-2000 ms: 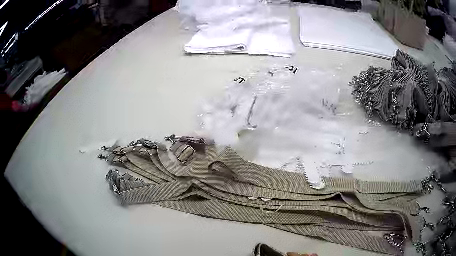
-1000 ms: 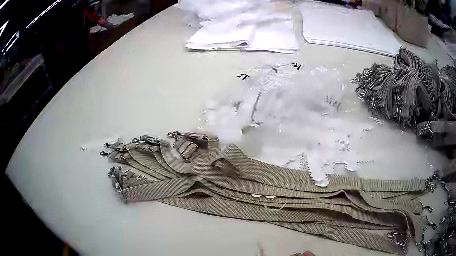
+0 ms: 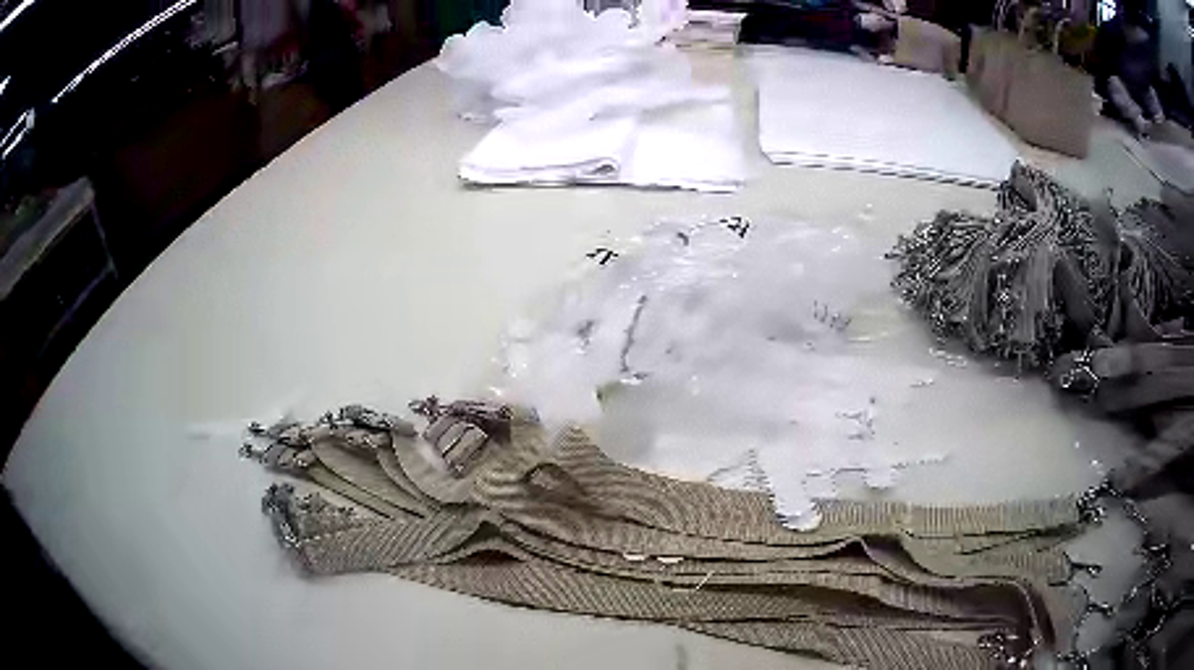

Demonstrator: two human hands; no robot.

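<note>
A long flat pile of grey-beige ribbed webbing straps [image 3: 629, 563] lies across the near part of the table. Silver snap hooks [image 3: 282, 511] cluster at its left end, and more metal hooks [image 3: 1113, 576] show at the right. Behind the pile lies a crinkled, see-through heap of clear plastic bags or film [image 3: 733, 340] with small dark marks. Bunched grey straps [image 3: 1021, 275] are heaped at the right with hooks showing. Neither of my hands is in view.
The pale worktable [image 3: 288, 314] has a curved left edge. At the far side are a white puffy bundle [image 3: 563, 66], folded white material [image 3: 602, 144] and a flat stack of white sheets [image 3: 877, 118]. A beige tote bag [image 3: 1028, 85] stands at the far right.
The view has tilted up slightly, so the table's contents sit lower. The fingertip and dark object seen earlier at the bottom edge are out of view. The straps have not visibly moved.
</note>
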